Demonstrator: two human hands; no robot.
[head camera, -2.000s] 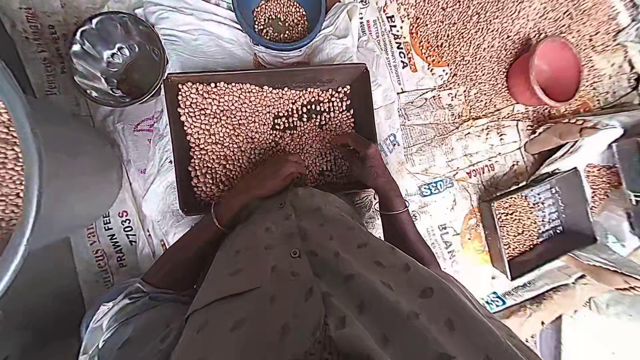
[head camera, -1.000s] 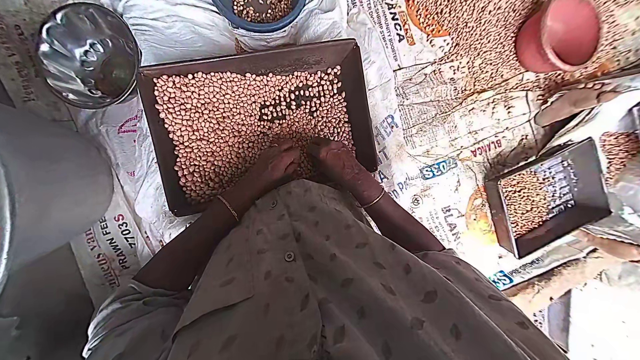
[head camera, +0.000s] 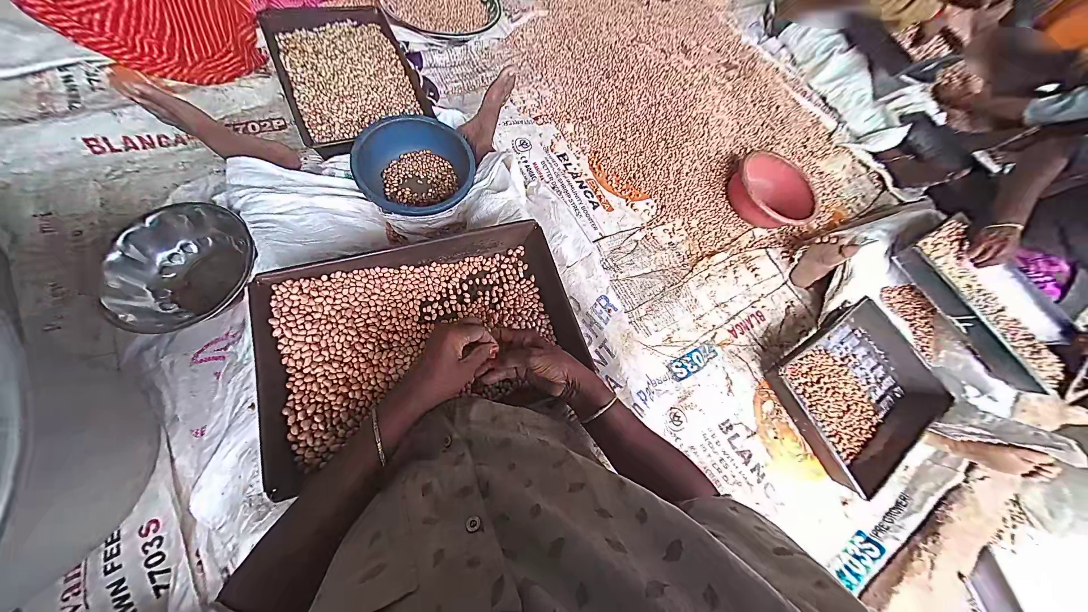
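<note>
A dark rectangular metal tray (head camera: 544, 280) lies in front of me, tilted slightly in view. Pinkish-brown shelled nuts or beans (head camera: 340, 348) cover most of its floor in a layer, thinner toward the upper right. Above its near edge, my left hand (head camera: 446, 361) and my right hand (head camera: 535, 361) meet with bent fingers. The fingertips of both are close together over the nuts; whether anything small is between them cannot be told. A bracelet circles each wrist.
Beyond the tray stands a blue bowl (head camera: 365, 161) with nuts. A steel bowl (head camera: 178, 268) is at left, near a large metal vessel (head camera: 76, 425). Nuts (head camera: 663, 102) spread over printed sacks, with a red bowl (head camera: 769, 191). Other people sit around with trays (head camera: 914, 399) of nuts.
My hands have come together; two seconds ago they were apart over the tray's near side. The view has tilted up, showing another nut-filled tray beyond the blue bowl.
</note>
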